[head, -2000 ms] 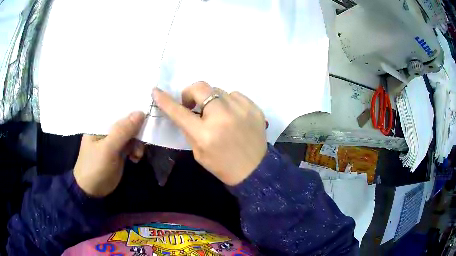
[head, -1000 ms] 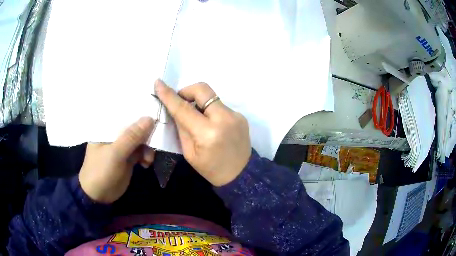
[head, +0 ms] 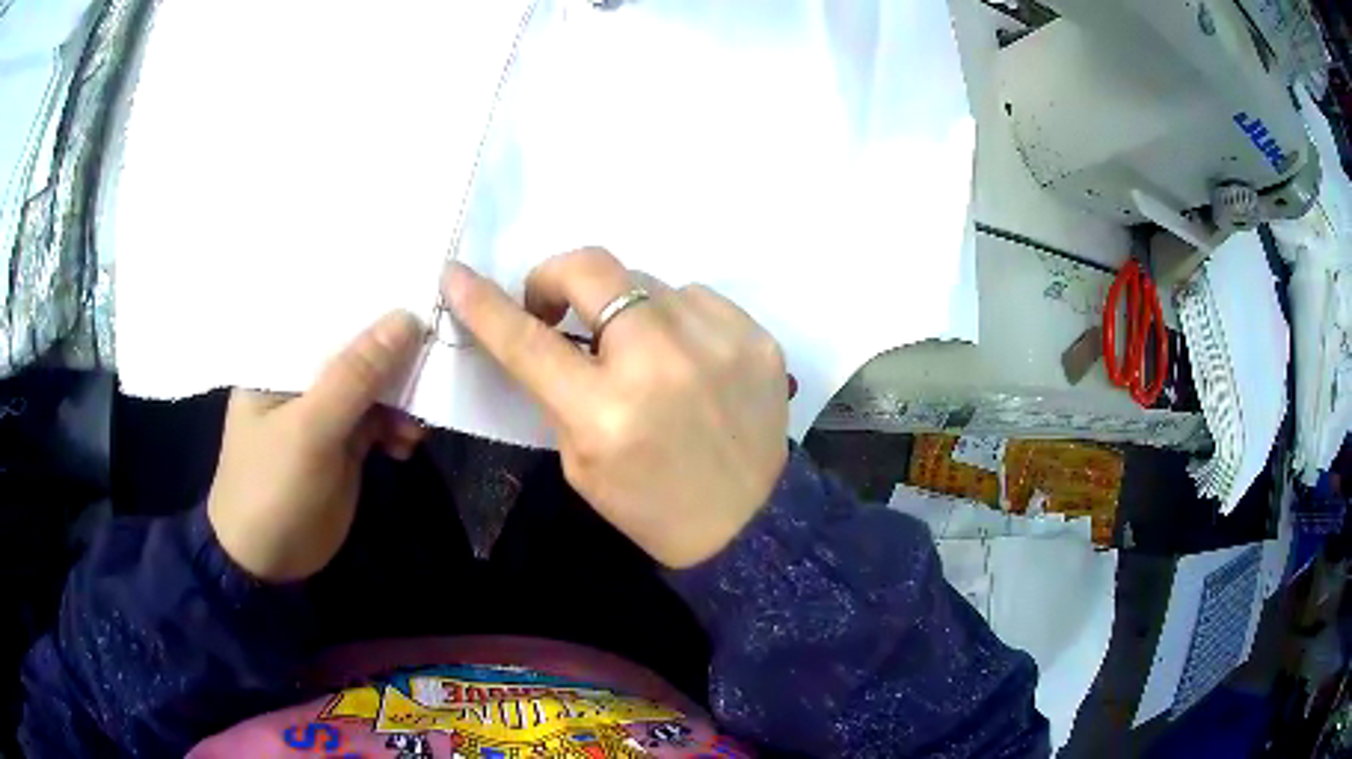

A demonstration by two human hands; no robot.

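The white garment panel (head: 741,163) lies over the table, its lower edge at my hands. A seam line (head: 482,156) runs down its middle. My left hand (head: 319,445) pinches the panel's lower edge beside the seam, thumb on top. My right hand (head: 653,400), with a ring, has its index fingertip on the seam just above the left thumb. A small red end, perhaps a tool handle (head: 792,386), shows at the right palm's edge; the rest is mostly hidden. A fine loose thread (head: 452,341) lies near the fingertips.
The white sewing machine (head: 1134,104) with blue lettering stands at upper right. Red-handled scissors (head: 1134,334) lie beside a stack of white cut pieces (head: 1238,363). Below are a brown-orange package (head: 1060,482), white pieces (head: 1045,608) and a printed sheet (head: 1208,630).
Since one second ago, both hands have shifted slightly left and the right index finger has come down onto the seam. The panel's lower edge has moved slightly up and left.
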